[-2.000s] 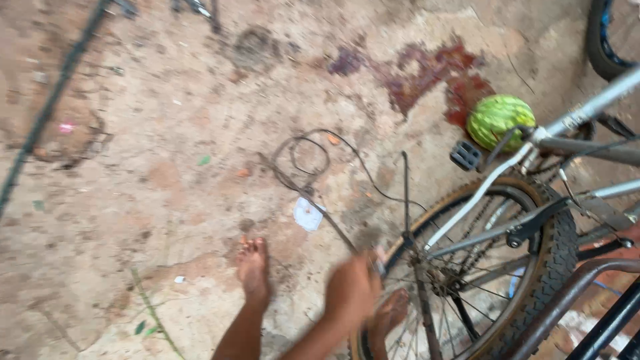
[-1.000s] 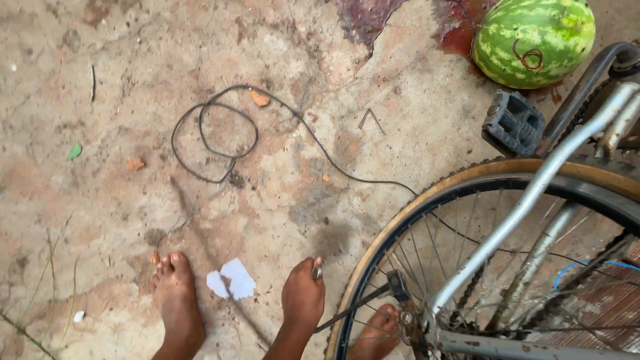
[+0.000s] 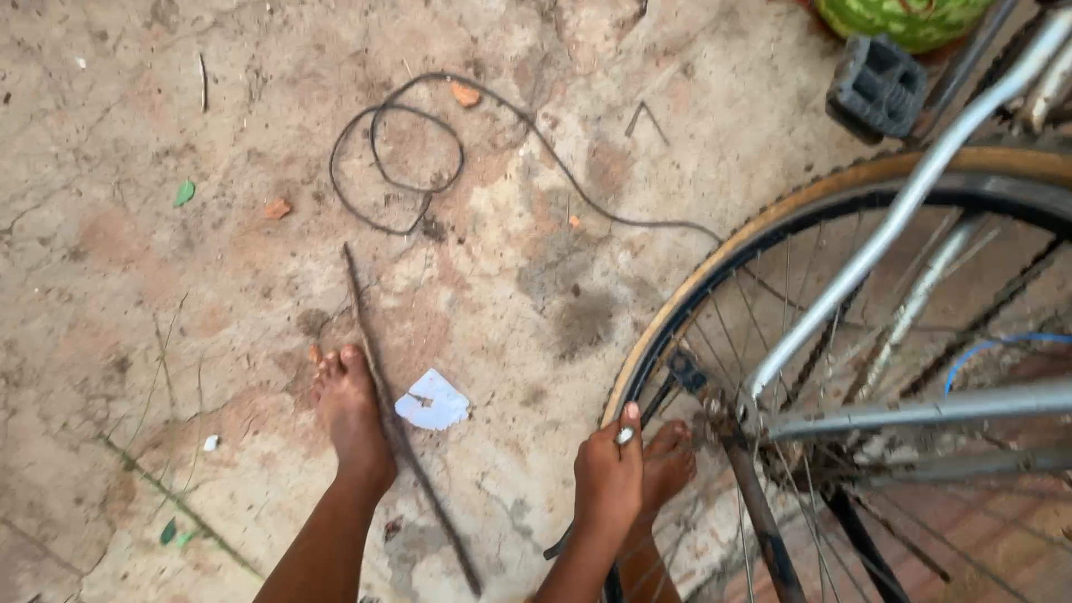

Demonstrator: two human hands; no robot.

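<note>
My left hand [image 3: 607,477] is closed around a small thing with a rounded, shiny metal end [image 3: 625,435]. It is at the edge of the bicycle wheel's tan-walled tyre [image 3: 653,322], in front of my right foot [image 3: 670,461]. Whether the hand touches the tyre cannot be told. A dark rod [image 3: 556,546] shows its end beside the wrist; the hand and arm hide part of it. Silver frame tubes [image 3: 875,230] and a black pedal [image 3: 878,88] are to the right of the hand. My right hand is out of view.
A thin dark cable [image 3: 569,172] lies looped on the rough ground and runs to the wheel. A stick [image 3: 419,473] lies beside my left foot [image 3: 347,419], near a torn piece of white paper [image 3: 435,402]. A watermelon [image 3: 904,21] sits at the top right.
My left hand has moved right, up to the tyre's edge; one second ago it was over the ground left of the wheel. The watermelon is now partly cut off by the frame.
</note>
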